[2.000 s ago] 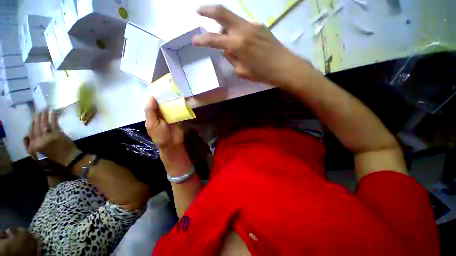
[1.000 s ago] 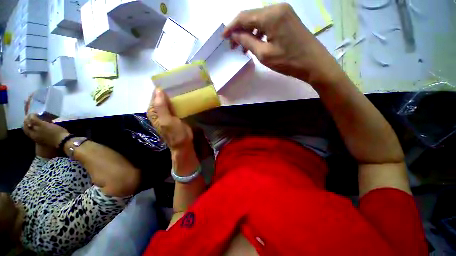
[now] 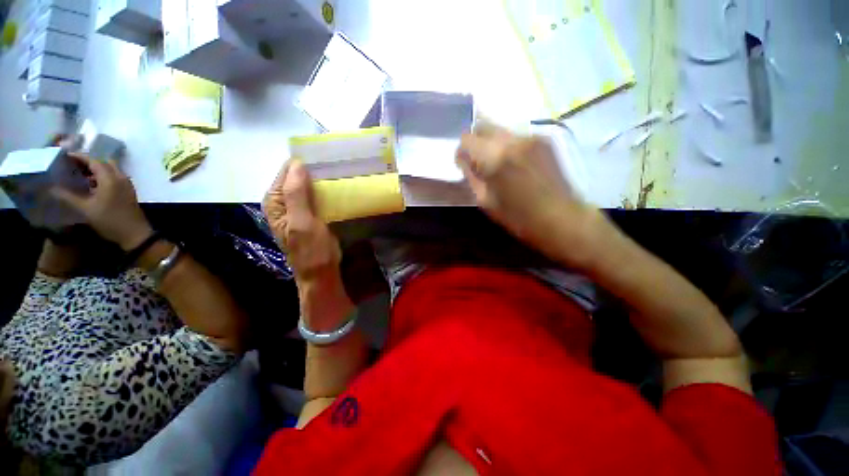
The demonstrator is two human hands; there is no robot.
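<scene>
My left hand (image 3: 303, 218) holds a yellow sheet piece (image 3: 358, 193) with a pale strip across it, thumb on its left edge, just above the table's front edge. The open gift box base (image 3: 433, 125) sits on the table behind and right of the piece, its inside white and grey. My right hand (image 3: 512, 177) is at the box's right side, blurred, with fingers bent together; whether they pinch anything is hidden. The box lid (image 3: 343, 82) lies just left of the base, its inner face showing.
Closed white boxes (image 3: 195, 42) stand at back left. Yellow sheets (image 3: 194, 102) lie at left. A larger yellow-white sheet (image 3: 579, 58), white strips and a utility knife (image 3: 760, 91) lie right. Another person's hands (image 3: 107, 200) hold a white box at far left.
My right hand has moved down to the box's right side. The box base now sits squarer to the table edge. My left hand still holds the yellow piece. The other person's box is further left.
</scene>
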